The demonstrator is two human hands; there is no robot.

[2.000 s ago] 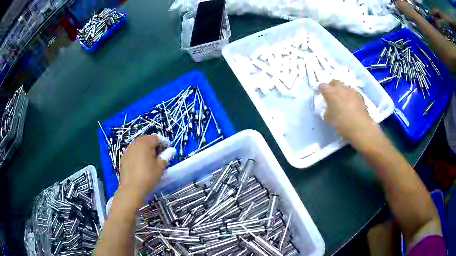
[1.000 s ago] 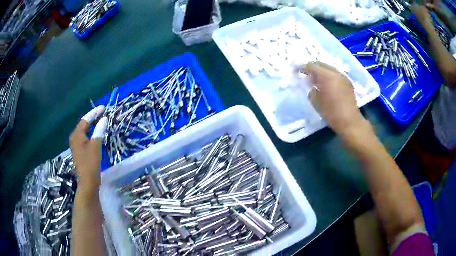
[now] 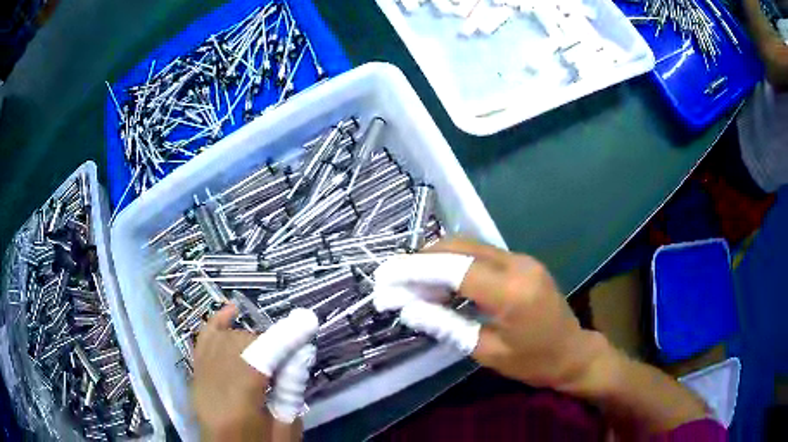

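Both my hands are over the large white central tub [image 3: 445, 155], which is heaped with silver assembled cylinders [image 3: 315, 211]. White wraps cover several of my fingertips. My left hand [image 3: 255, 371] is low over the tub's left front with its fingers curled; a silver barrel shows beside its fingertips, but whether it is gripped is unclear. My right hand [image 3: 510, 315] is over the tub's right front, its wrapped fingers pinched together at the end of a thin silver rod [image 3: 346, 309]. The rod points towards my left fingertips. Any small part inside the pinch is hidden.
A blue tray [image 3: 320, 34] of rods with dark fittings is behind the tub. A plastic-lined tray of metal tubes [image 3: 69, 302] is at left. The white parts tray [image 3: 484, 121] and a neighbour's blue tray [image 3: 691, 95] are upper right. A person's sleeve shows far right; a blue bin [image 3: 693, 298] is below.
My left hand has come from beside the rod tray to over the central tub. My right hand has left the white parts tray and come to the tub. The view has tilted down.
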